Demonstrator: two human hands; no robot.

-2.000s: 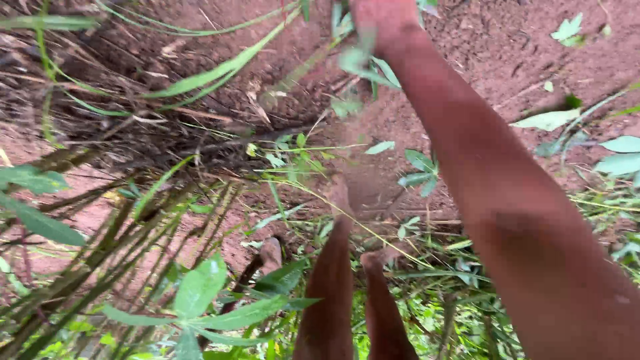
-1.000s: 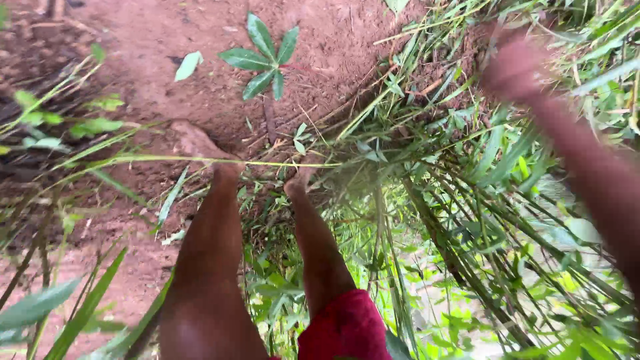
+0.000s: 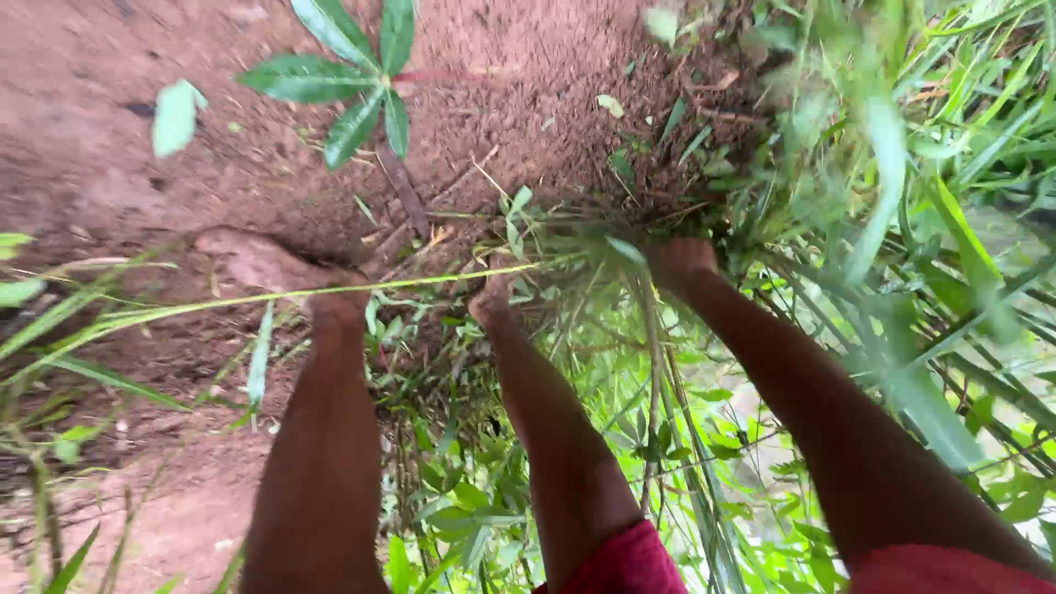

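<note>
From the lower right my right arm reaches down, and my right hand (image 3: pixel 683 257) is closed around blurred green grass stems (image 3: pixel 610 239) low at the edge of the bare soil. A long yellow-green grass blade (image 3: pixel 396 283) runs from that bunch leftward across both of my ankles. My left hand is out of view. Close by on the left is my bare foot (image 3: pixel 495 289), partly covered by grass and leaves.
Reddish-brown soil (image 3: pixel 511 107) lies ahead, with a broad-leaved seedling (image 3: pixel 382 80) and a short stick (image 3: pixel 402 186). My other bare foot (image 3: pixel 264 260) rests on the soil at left. Dense tall grass (image 3: pixel 973 190) stands at right, and leafy plants (image 3: pixel 487 503) grow below between my legs.
My right hand has come from the upper right, where it was blurred, in toward my feet and is now closed on grass. The view had swung strongly before that.
</note>
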